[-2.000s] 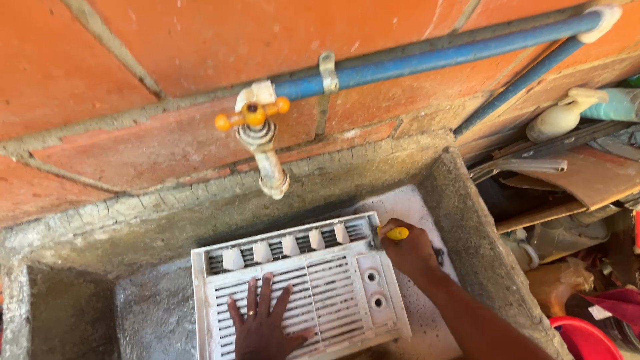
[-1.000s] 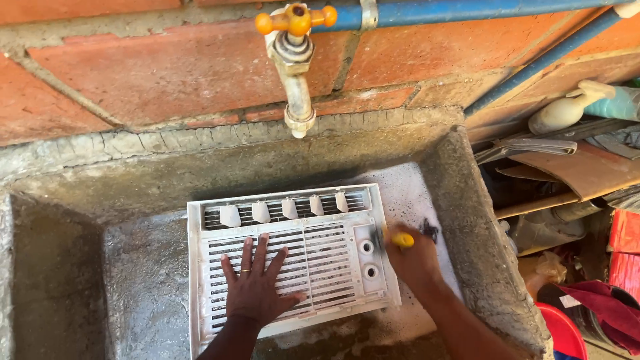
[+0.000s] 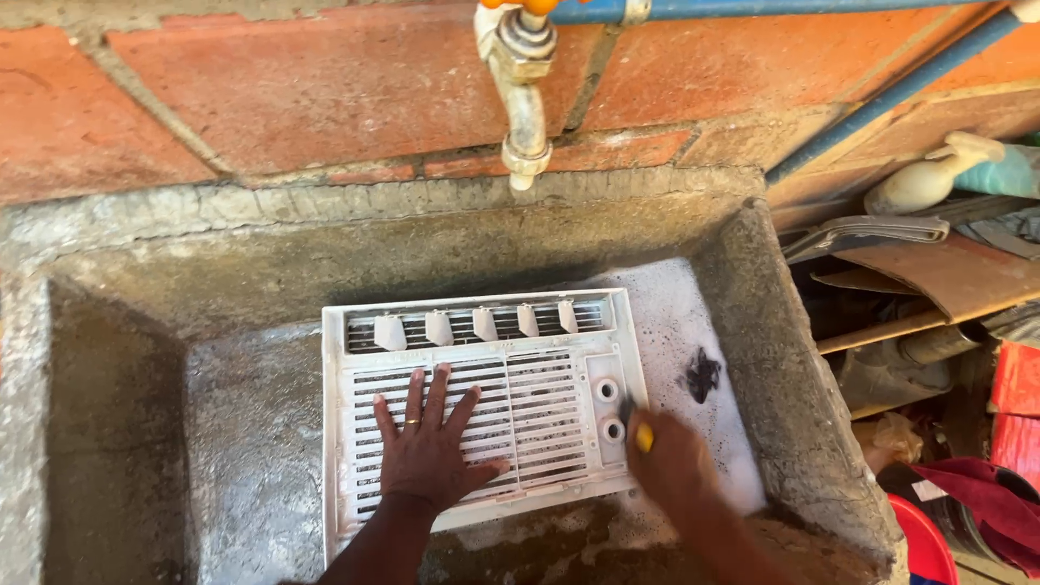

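A white plastic air-conditioner front grille [image 3: 552,422] lies in a concrete sink [image 3: 528,231], with slats, a row of vent fins at its top and two round holes at its right. My left hand [image 3: 431,455] presses flat on the slats with fingers spread, a ring on one finger. My right hand [image 3: 670,459], blurred, is closed around a brush with a yellow handle [image 3: 644,437]; its dark head touches the grille's right edge beside the holes. Soapy foam [image 3: 666,325] covers the sink floor at the right, and a small dark wad [image 3: 701,374] lies on it.
A metal tap [image 3: 524,106] with an orange handle hangs over the sink's back edge. A blue pipe [image 3: 756,8] runs along the brick wall. Right of the sink are a spray bottle [image 3: 926,179], cardboard [image 3: 959,272], a red bucket [image 3: 922,536] and a dark red cloth [image 3: 987,504].
My right hand has moved with the brush from the grille's upper right corner down its right edge. My left hand stays spread on the slats. The view has shifted down toward the sink.
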